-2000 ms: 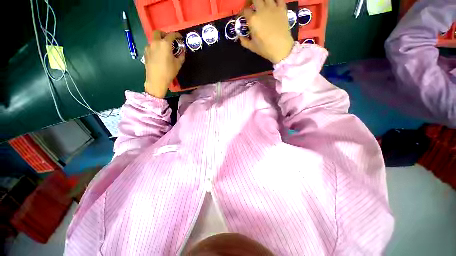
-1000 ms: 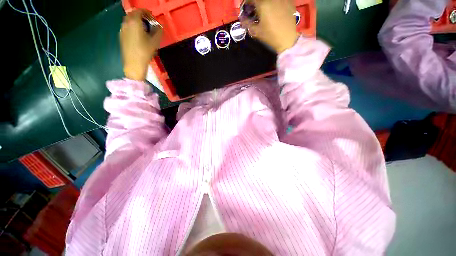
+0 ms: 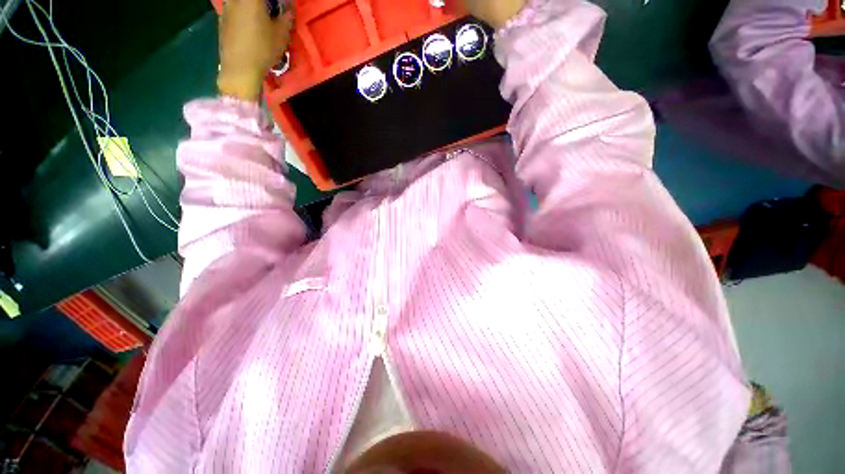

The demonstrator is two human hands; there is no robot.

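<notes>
Several round smartwatch heads (image 3: 407,69) without straps lie in a slanting row on the black pad (image 3: 389,130), faces lit white or purple. The pad lies across the orange-red compartment tray (image 3: 338,35). My left hand (image 3: 252,42) is over the tray's upper left edge; a small dark, shiny thing shows at its fingers, too cut off to tell whether it is held. A pale round rim (image 3: 281,64) shows beside this hand. My right hand (image 3: 496,9) is at the top edge, right of the row; its fingers are mostly out of the picture.
Thin white cables (image 3: 79,93) with a yellow label (image 3: 118,156) lie on the green bench (image 3: 176,102) at the left. A neighbour's pink sleeve (image 3: 764,79) rests at the right. An orange-red slotted thing (image 3: 100,319) is below the bench at left.
The view has shifted and the tray sits further left. My right hand has moved up from the row, uncovering a watch head at its right end. My left hand has moved left and up.
</notes>
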